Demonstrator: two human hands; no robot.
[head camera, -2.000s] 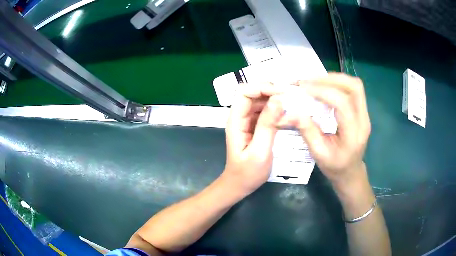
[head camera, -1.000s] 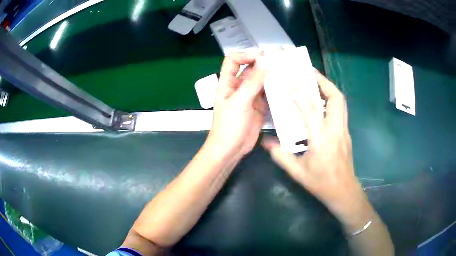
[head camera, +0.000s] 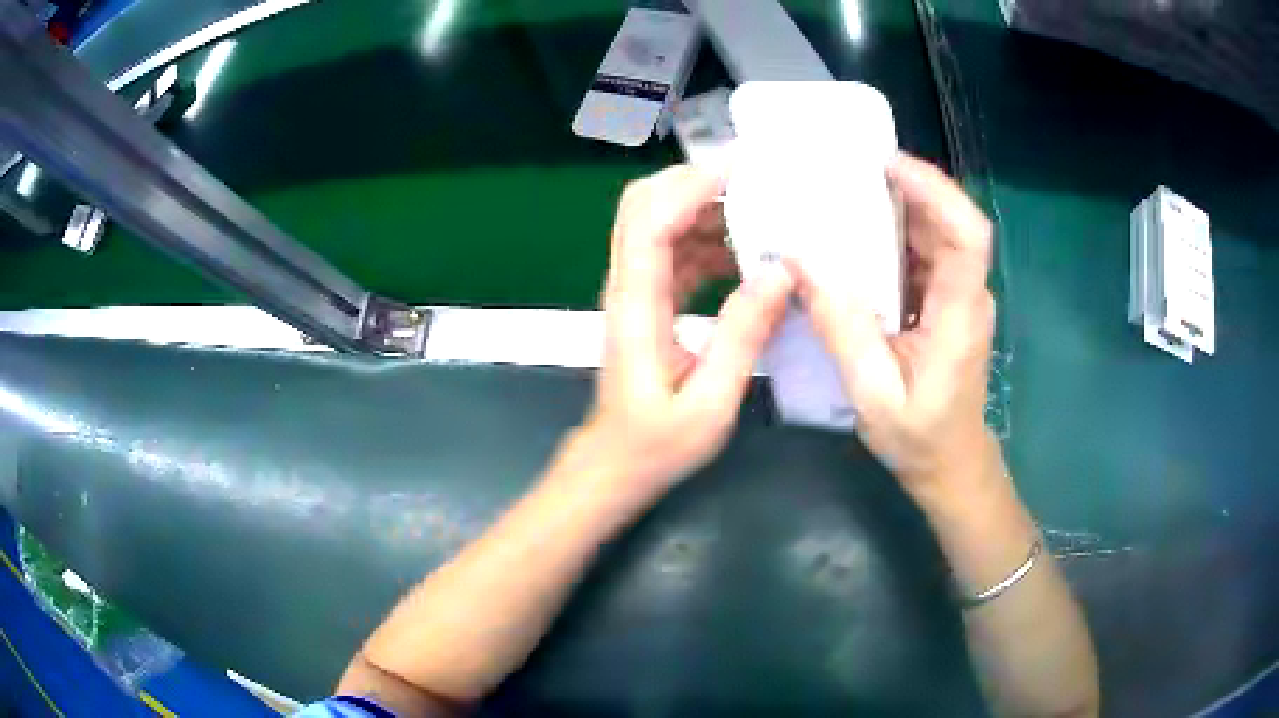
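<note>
My left hand (head camera: 673, 309) and my right hand (head camera: 919, 309) both hold a white retail box (head camera: 814, 175) in front of me, one at each side. The thumbs meet on its lower part. Its rounded top end points away from me and its face is overexposed, so no print shows. A paler flat piece (head camera: 811, 386) shows below the thumbs; whether it is part of the same box I cannot tell. An open carton (head camera: 635, 77) with a dark band lies on the green conveyor belt beyond my left hand, and part of another (head camera: 706, 126) shows behind my fingers.
Finished cartons (head camera: 1175, 274) lie in a small pile on the right-hand table. A white diverter bar (head camera: 765, 42) crosses the belt. A grey upright post (head camera: 211, 197) rises at left from the side rail (head camera: 519, 337). More cartons (head camera: 84, 227) lie on the belt at far left.
The pile at right has grown from one carton to more than one. The hands now hold a box with its rounded end up. The banded carton has moved right along the belt.
</note>
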